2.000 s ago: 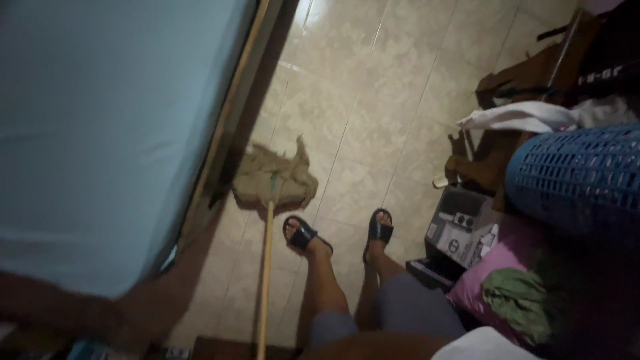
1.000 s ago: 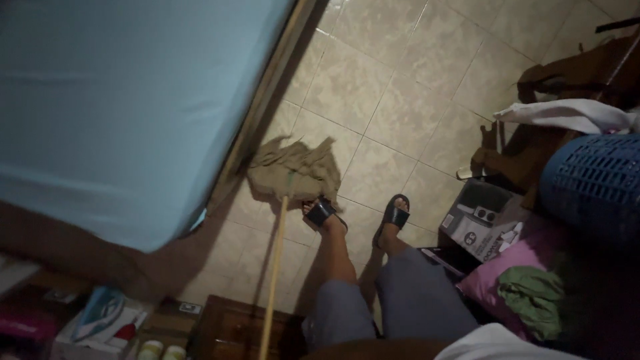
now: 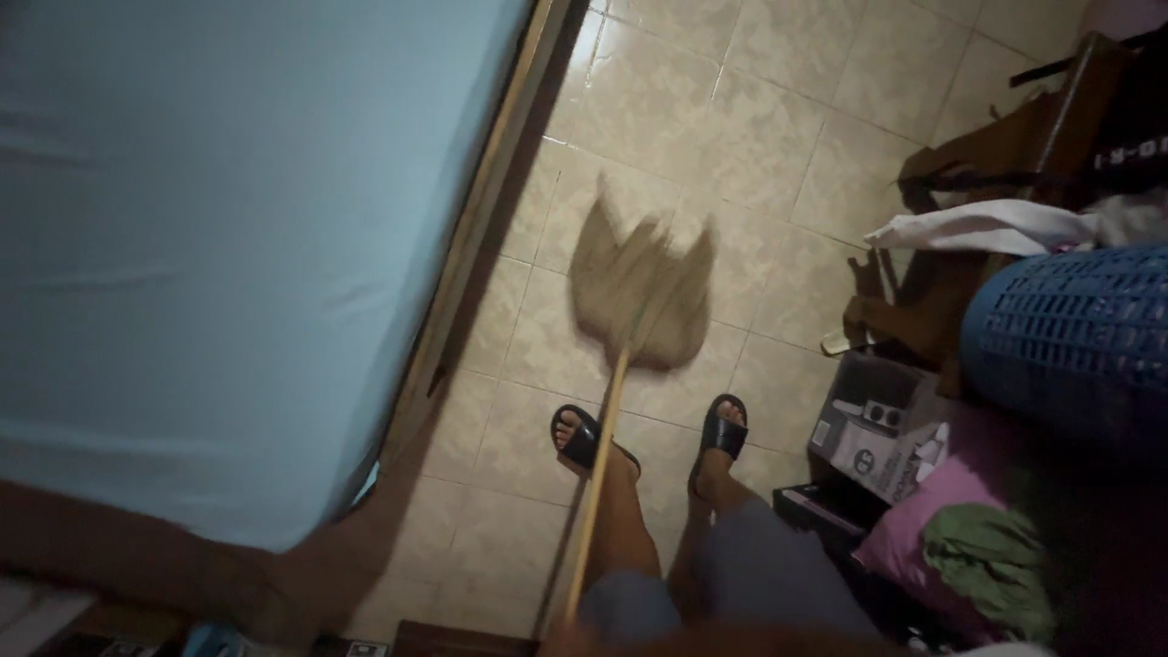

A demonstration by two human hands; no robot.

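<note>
A mop with a long pale wooden handle [image 3: 602, 474] runs up from the bottom edge. Its brown cloth head [image 3: 643, 292], blurred, lies on the tiled floor in front of my feet, which wear black sandals [image 3: 724, 429]. The handle passes over my left foot. Along the bottom edge, a blurred skin-coloured shape, seemingly part of my right arm, reaches the lower end of the handle; its fingers cannot be made out. My left hand is out of view.
A bed with a light blue sheet [image 3: 228, 228] and wooden side rail [image 3: 456, 246] stands at left. At right are a blue plastic basket [image 3: 1068, 319], a printed box [image 3: 871, 429], pink cloth [image 3: 940, 502], green cloth [image 3: 990, 566] and a white cloth [image 3: 990, 226].
The mop head has moved away from beside the bed rail and my left foot, forward and to the right across the tiles. My feet stay on the floor.
</note>
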